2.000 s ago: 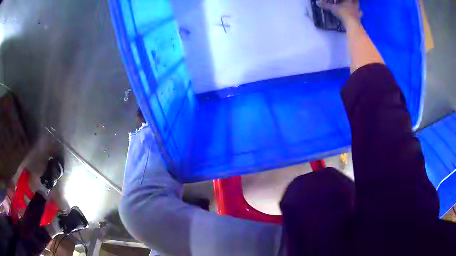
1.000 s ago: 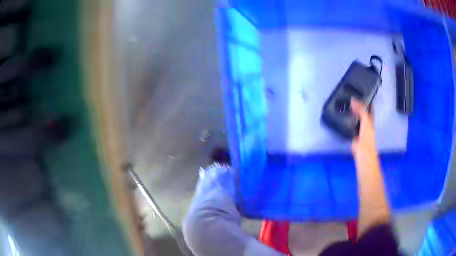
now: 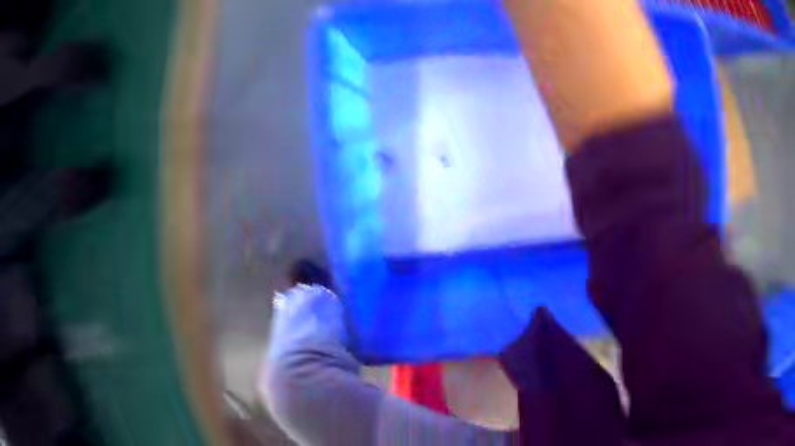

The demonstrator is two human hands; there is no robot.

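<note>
A large blue plastic crate (image 3: pixel 471 309) with a white liner (image 3: pixel 488 165) on its floor stands in front of me. My right forearm, in a dark pushed-up sleeve, crosses the crate's right part and runs off the top edge; my right hand is out of the picture. My left arm, in a pale grey-blue sleeve, reaches to the crate's left outer side. My left hand (image 3: pixel 309 273) is a small, dark, blurred shape there, and its grip cannot be told. No player unit can be made out in the crate; its right part is hidden by my forearm.
A green bench surface (image 3: pixel 126 218) with a pale edge runs along the left, with blurred dark items (image 3: pixel 83 187) on it. A red stool part (image 3: pixel 420 388) shows below the crate. Another blue crate with red items (image 3: pixel 741 10) is at the top right. Grey floor lies between bench and crate.
My right hand was on a grey-black player unit in the crate; now it is beyond the top edge and the unit is out of sight. The crate appears further left in the view.
</note>
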